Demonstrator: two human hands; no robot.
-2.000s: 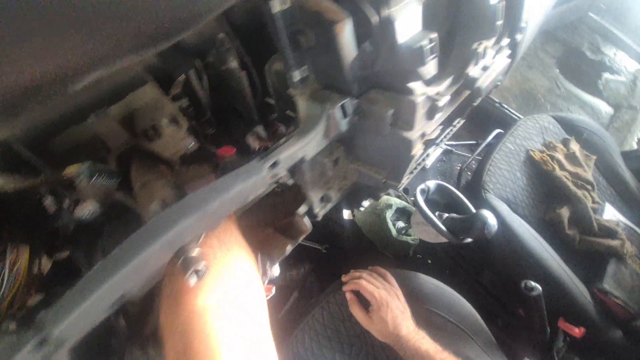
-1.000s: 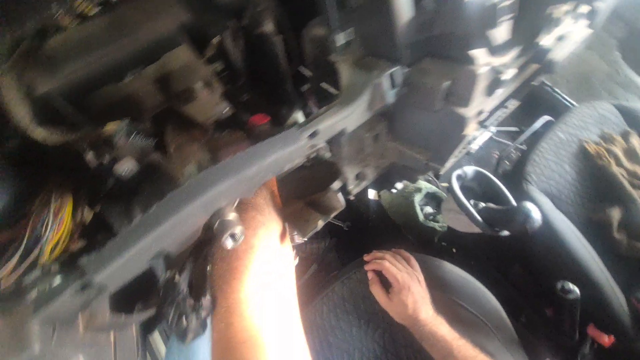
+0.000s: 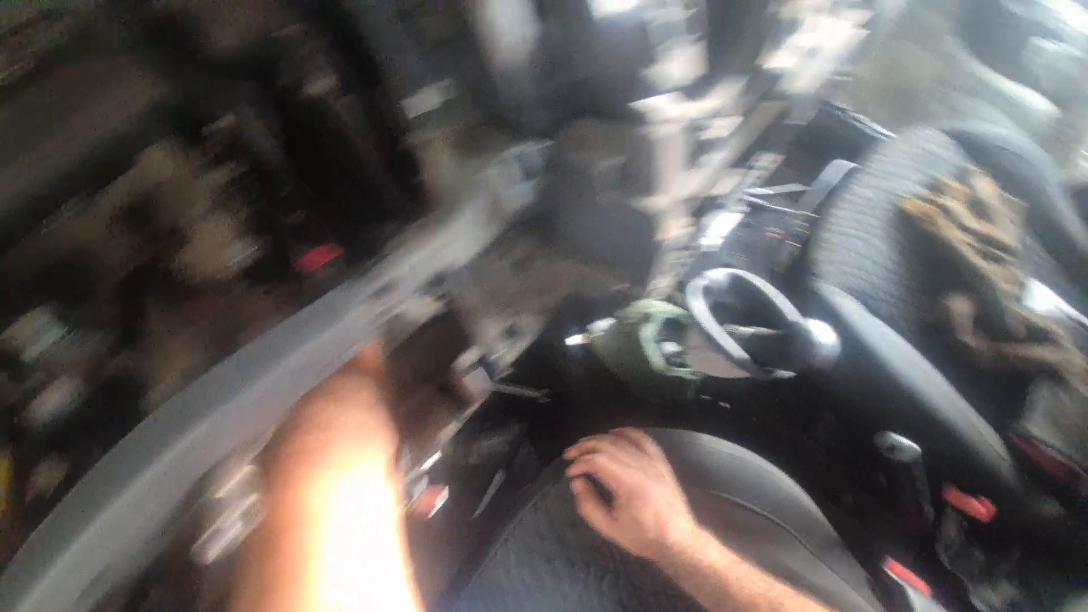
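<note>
My left hand is hidden behind the grey metal dashboard crossbeam (image 3: 246,365); only the sunlit forearm shows below the beam, so what the hand touches cannot be seen. My right hand (image 3: 633,489) rests on the front of the near black car seat (image 3: 765,493), its fingers loosely curled and holding nothing. Beyond it stands the gear lever (image 3: 812,344) with a pale oval trim ring (image 3: 735,319) around it. A green bag or cloth (image 3: 650,348) lies against that ring. The view is blurred.
On the far seat (image 3: 875,212) lies a crumpled brown cloth (image 3: 977,246). The handbrake lever (image 3: 905,463) and red seat-belt buckles (image 3: 969,501) are between the seats. Exposed dashboard parts, one with a red cap (image 3: 319,257), fill the upper left. Loose tools lie near the far seat.
The view has shifted back and forth. My left forearm stays reached in under the crossbeam, and my right hand remains on the near seat.
</note>
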